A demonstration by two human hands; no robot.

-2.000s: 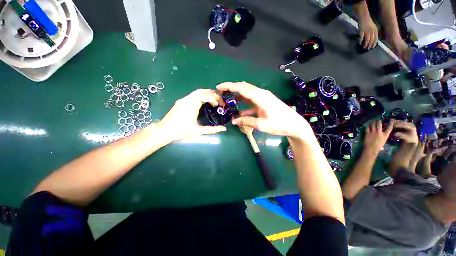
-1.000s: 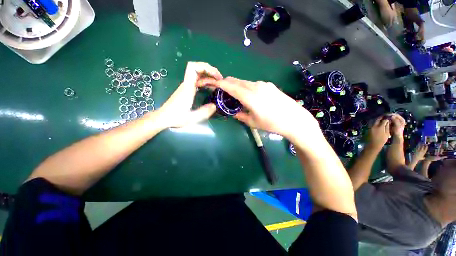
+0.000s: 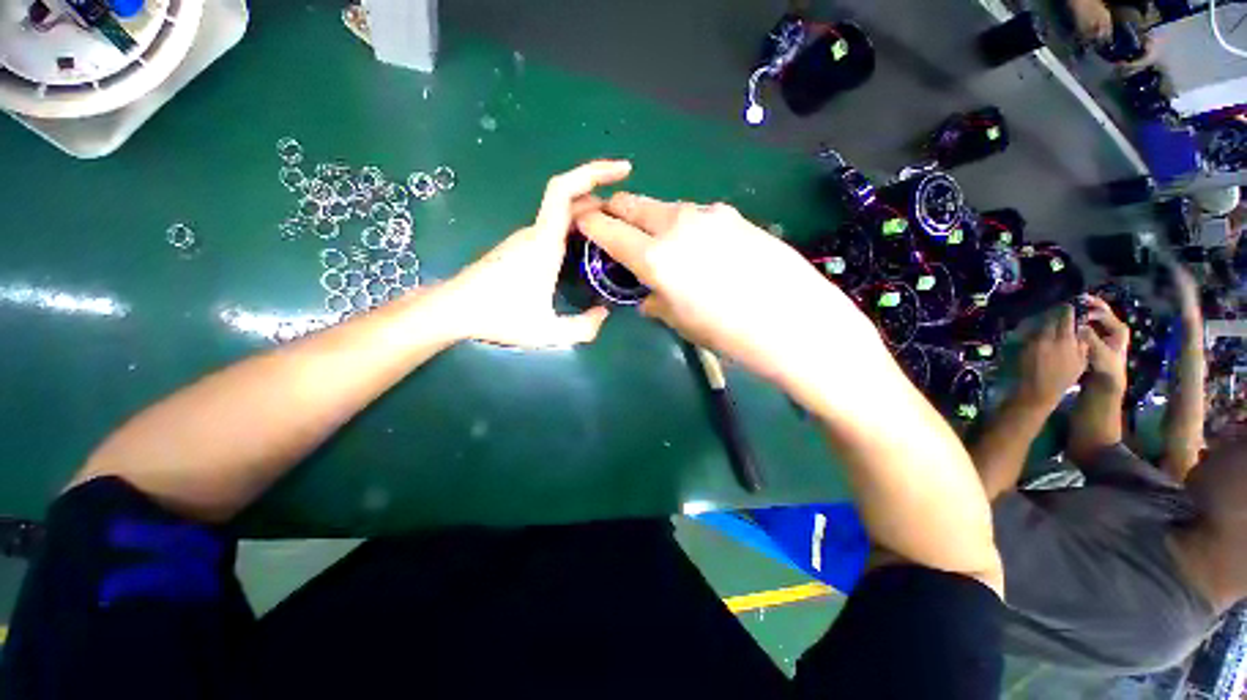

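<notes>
A black motor housing (image 3: 611,274) with a bright round rim stands between my hands over the green mat. My left hand (image 3: 527,285) curves around its left side, thumb at the lower edge and fingers at the top. My right hand (image 3: 691,267) lies over its right and upper part, fingertips at the rim, hiding much of it. What is inside the housing is too dark to tell. A mallet (image 3: 726,424) lies on the mat below my right hand, its head hidden. Thin silver ring washers (image 3: 358,280) lie scattered left of my hands.
A heap of motors (image 3: 916,280) with red wires lies at the right. Separate motors (image 3: 829,66) lie on the grey belt beyond. A white post (image 3: 402,34) stands at the mat's far edge. A white round fixture (image 3: 103,116) is upper left. A co-worker's hands (image 3: 1060,353) work at the right.
The housing has turned so its round rim faces up, and my right hand has moved over it. The motors on the belt have shifted right in view.
</notes>
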